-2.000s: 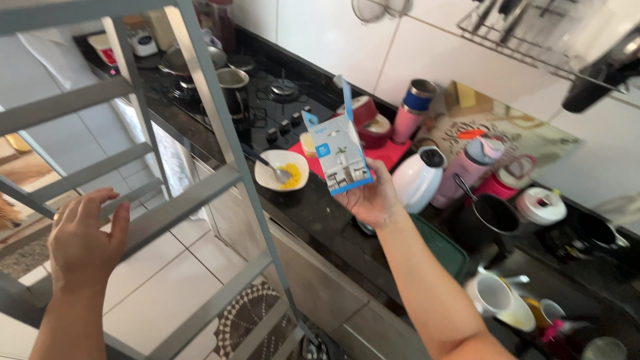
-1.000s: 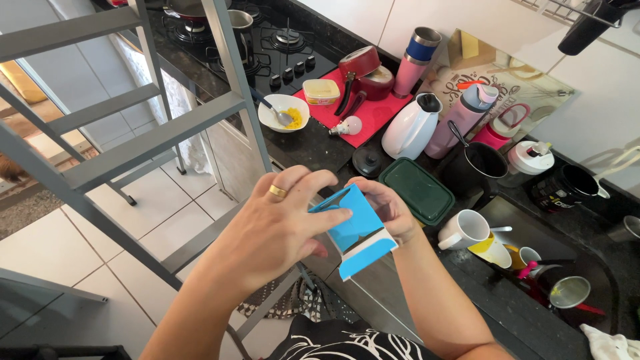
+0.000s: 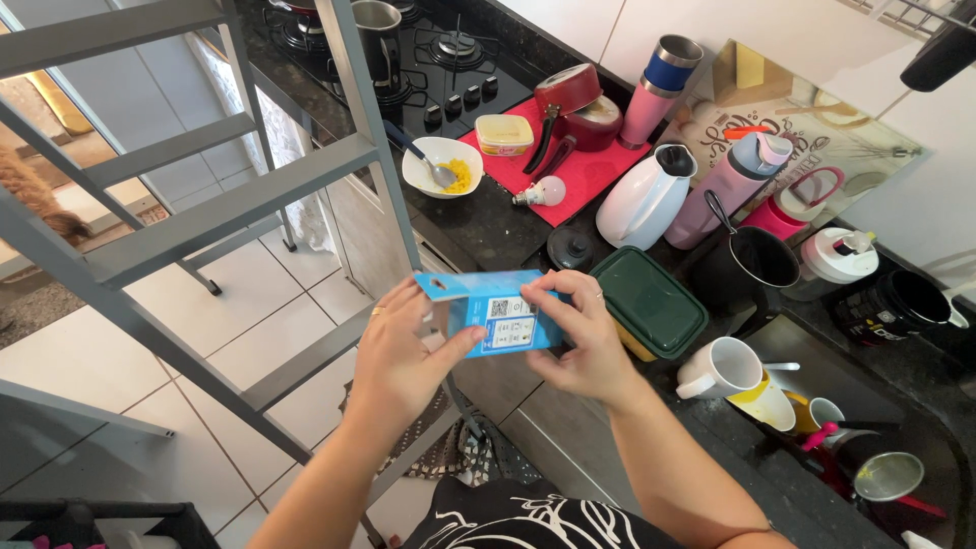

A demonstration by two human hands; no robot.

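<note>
A blue printed cardboard box (image 3: pixel 499 316) is held level in front of my body, between both hands. My left hand (image 3: pixel 408 343) grips its left end, thumb on the printed side and fingers behind. At the right end, my right hand (image 3: pixel 576 328) pinches the box between thumb and fingers. A flap with a hang hole shows at the upper left of the box; whether anything lies inside is hidden. Beyond it, a white light bulb (image 3: pixel 547 191) with a metal screw base lies at the edge of a red mat (image 3: pixel 526 202) on the dark counter.
A grey metal ladder (image 3: pixel 305 177) stands at the left beside the counter. Nearby are a bowl with yellow food (image 3: pixel 442 168), a white thermal jug (image 3: pixel 646 197), a green-lidded container (image 3: pixel 652 301) and a white mug (image 3: pixel 719 368). Dishes fill the sink (image 3: pixel 942 427); a stove (image 3: pixel 450 53) is behind.
My left hand has come from the ladder side to the box. The box, upright in my right hand at first, has been turned onto its side and is now held at both ends.
</note>
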